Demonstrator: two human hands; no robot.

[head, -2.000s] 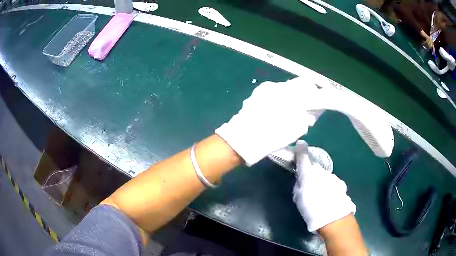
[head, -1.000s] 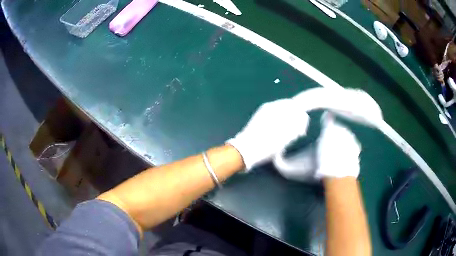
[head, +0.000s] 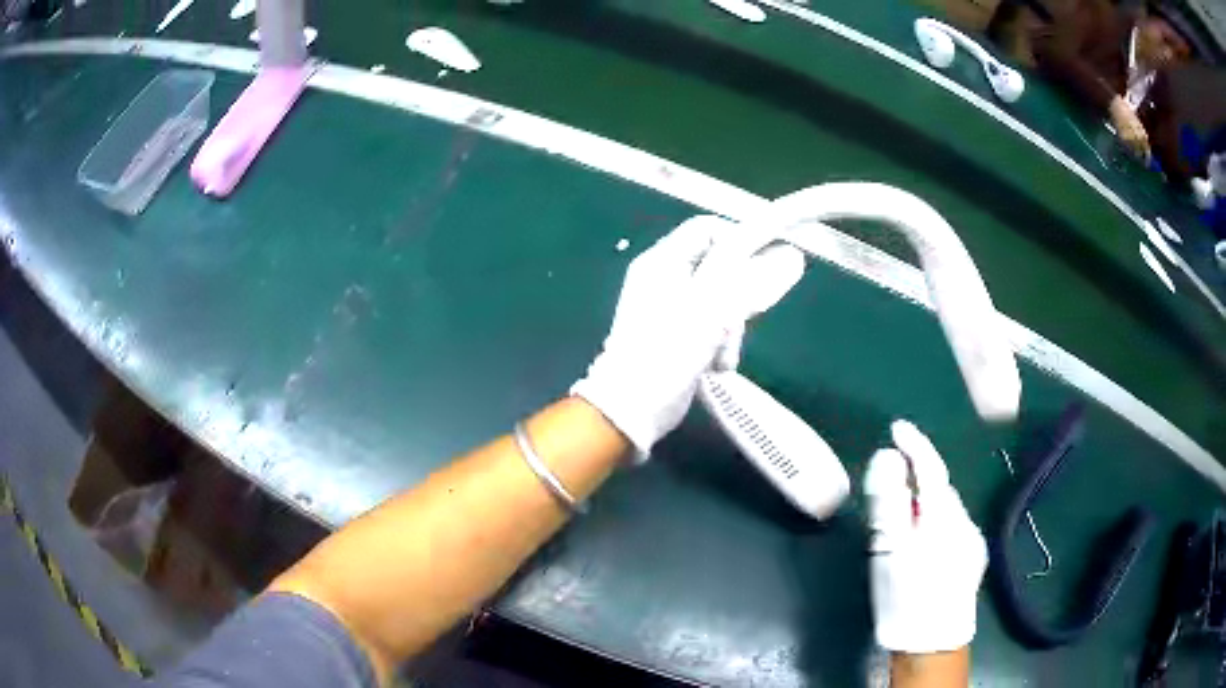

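Note:
My left hand (head: 679, 316), in a white glove, grips a white U-shaped neck fan (head: 948, 262) by one side, near the bench's middle. Its band arches up and to the right over the pale rail. A wide white end with slotted vents (head: 777, 446) points down and right below my left hand. My right hand (head: 925, 544), also gloved, is apart from the fan, at its lower right. It is closed around a small tool (head: 916, 508) of which a dark tip and a bit of red show; the rest is hidden in the fist.
A navy neck fan (head: 1029, 591) and a bent metal hook (head: 1039, 544) lie at the right. Dark tools (head: 1180, 591) lie at the right edge. A clear tray (head: 145, 141) and pink wrapped post foot (head: 249, 128) are upper left. White parts lie on the belt (head: 605, 81). A person (head: 1129, 81) is opposite.
The white fan has turned in my left hand, so its band now arches up and right. My right hand has moved off it, down and right, and the red on its tool now shows.

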